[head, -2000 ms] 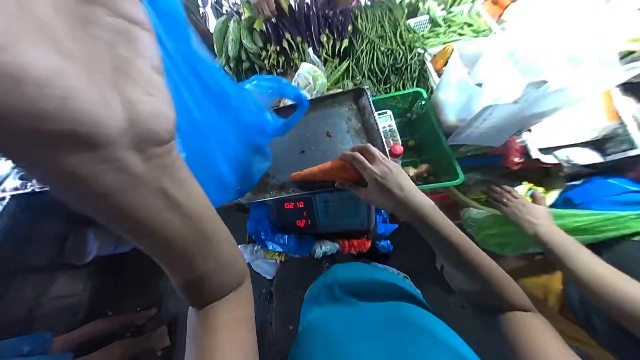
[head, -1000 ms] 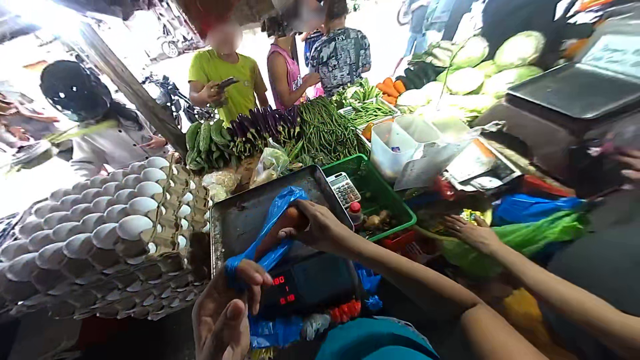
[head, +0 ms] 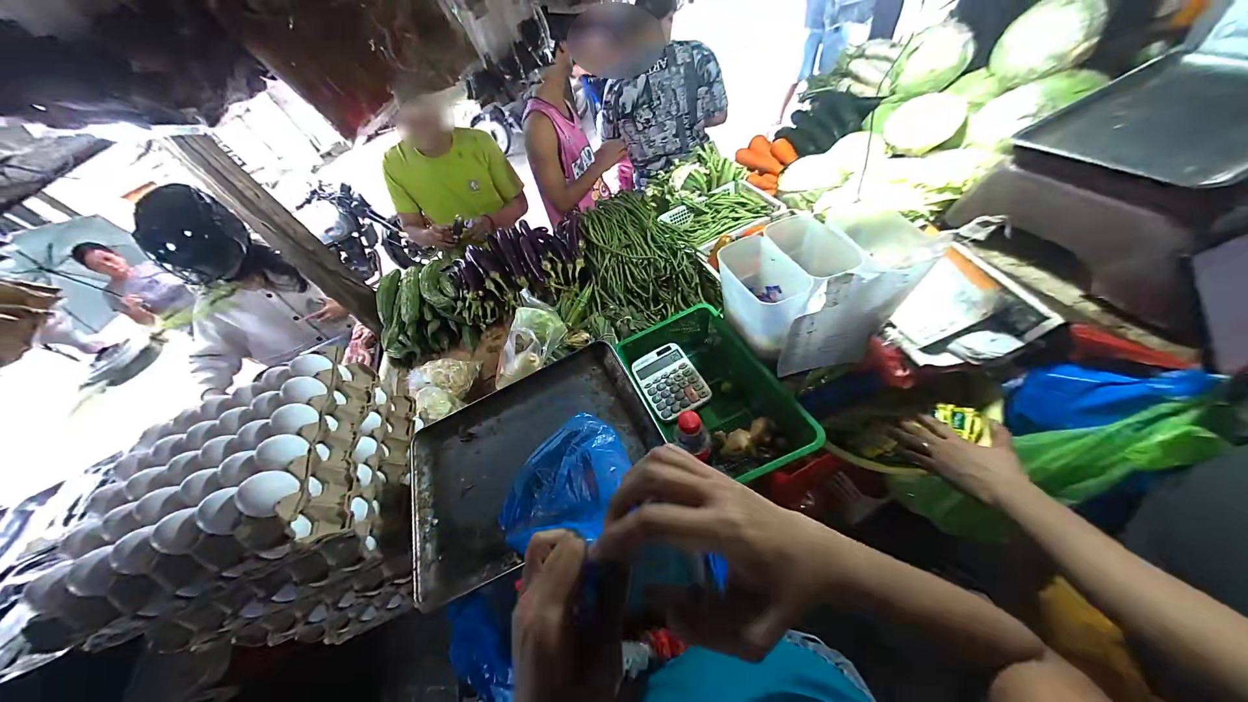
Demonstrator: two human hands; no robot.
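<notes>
A blue plastic bag (head: pixel 570 478) lies over the front part of a dark metal scale tray (head: pixel 468 487), its near end gathered between my hands. My left hand (head: pixel 561 604) pinches the gathered end from the left. Close beside it, my right hand (head: pixel 702 536) has its fingers bent at the same end of the bag. What the bag holds cannot be made out. The scale's display is hidden behind my hands.
Stacked egg trays (head: pixel 283 487) stand left of the scale. Right of it, a green basket (head: pixel 804 429) holds a calculator (head: pixel 670 380) and a red-capped bottle (head: pixel 692 434). Another person's hand (head: pixel 960 453) rests farther right. Vegetables lie behind; several people stand beyond them.
Two seconds ago my right hand held a carrot over the tray and my left held up the blue bag. Now both hands are together at the bag's gathered end. The view has tilted up.
</notes>
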